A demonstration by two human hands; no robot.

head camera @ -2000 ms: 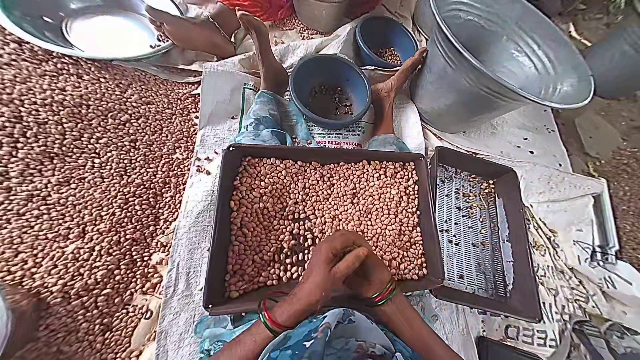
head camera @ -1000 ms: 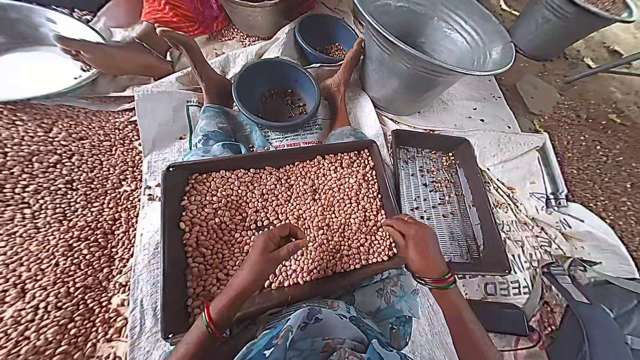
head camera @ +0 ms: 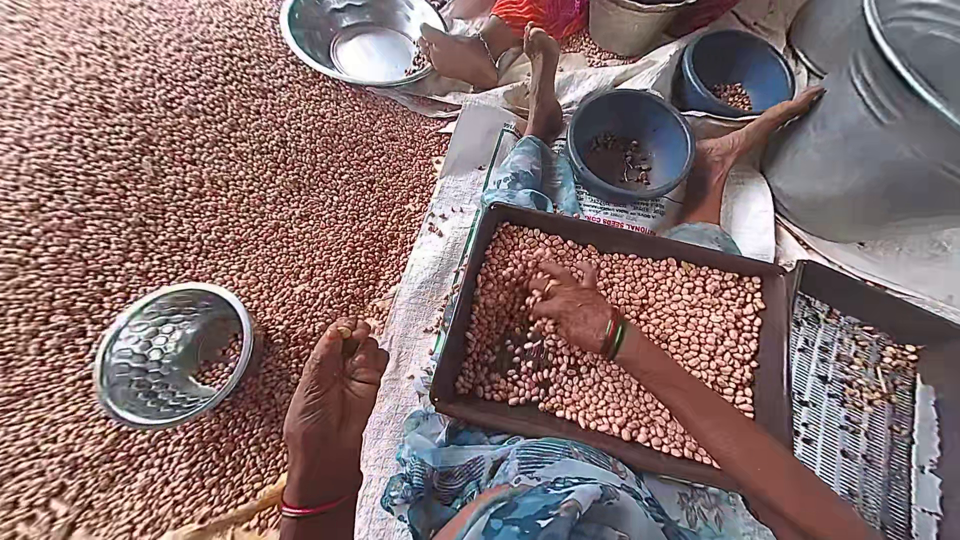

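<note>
A dark rectangular tray [head camera: 772,375] on my lap holds a layer of pinkish-brown nuts or seeds [head camera: 675,322]. My right hand [head camera: 574,304], with green and red bangles, reaches into the tray's left part, fingers spread and touching the nuts; a dark patch of the tray bottom shows below it. Left of the tray, above the edge of the white sack, my left hand [head camera: 341,382] is raised with its fingertips pinched together on a small pale piece, perhaps a nut; its kind cannot be told. Between my legs stands a blue bowl [head camera: 675,135] with dark bits inside.
A patterned metal bowl [head camera: 150,360] lies on the large spread of nuts [head camera: 187,187] at left. A second tray with a slotted bottom [head camera: 817,450] adjoins at right. Behind are another blue bowl [head camera: 697,67], a large metal tub [head camera: 840,180], a wide metal basin [head camera: 300,37] and another person's foot [head camera: 465,56].
My left hand has moved left, out from over the tray. My right hand has moved from the tray's right edge to the nuts in its left part. The view has swung left.
</note>
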